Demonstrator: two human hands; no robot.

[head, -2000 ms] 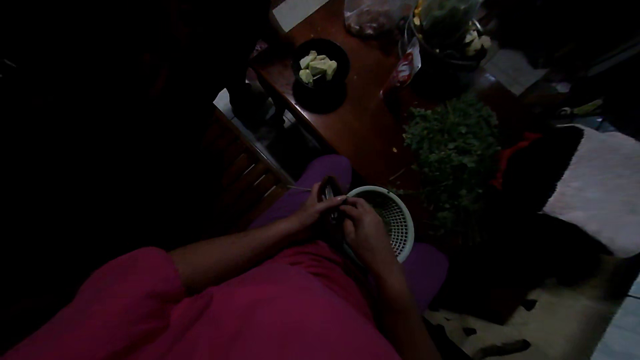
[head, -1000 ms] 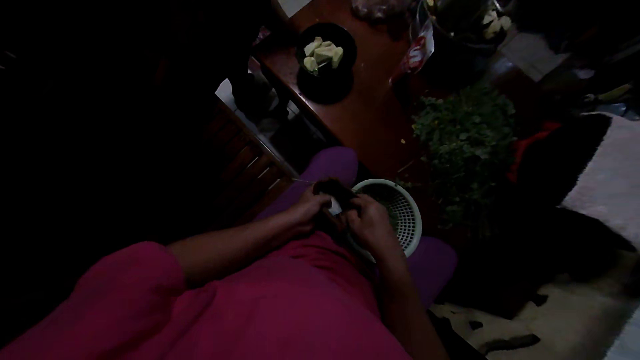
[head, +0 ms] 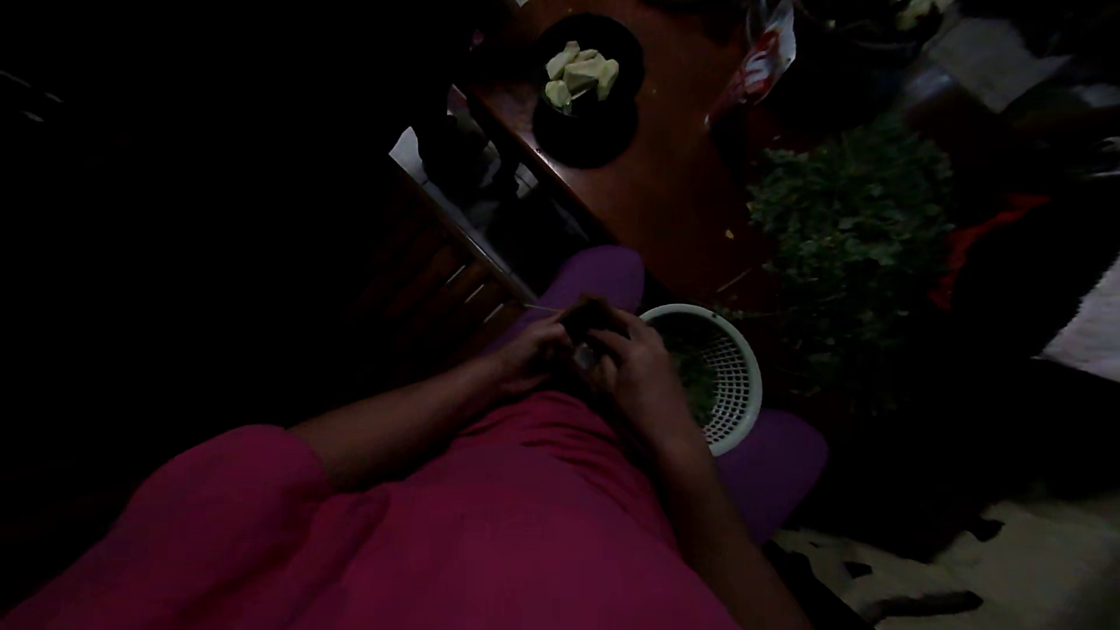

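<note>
My left hand [head: 528, 354] and my right hand [head: 632, 367] meet over my lap, both on a small dark item [head: 588, 317] with a flap-like upper part. A small pale, greyish spot shows between the fingers; the dimness hides what it is. A thin pale line sticks out to the left of the item. Against my right hand, on my lap, stands a light plastic colander [head: 744, 385] with green leaves [head: 697, 385] inside. A large bunch of leafy greens [head: 853, 236] lies beyond it on the right.
On the brown wooden table [head: 674, 175] stands a dark dish [head: 586, 140] with pale cut chunks [head: 581, 72]. A red and white plastic bag [head: 764, 66] lies to its right. Wooden slats [head: 464, 289] are at the left, and a pale fabric [head: 1085, 328] at the far right.
The dark item between my hands is raised and shows more of its upper part than two seconds ago. My hands remain close together beside the colander. The view has shifted slightly.
</note>
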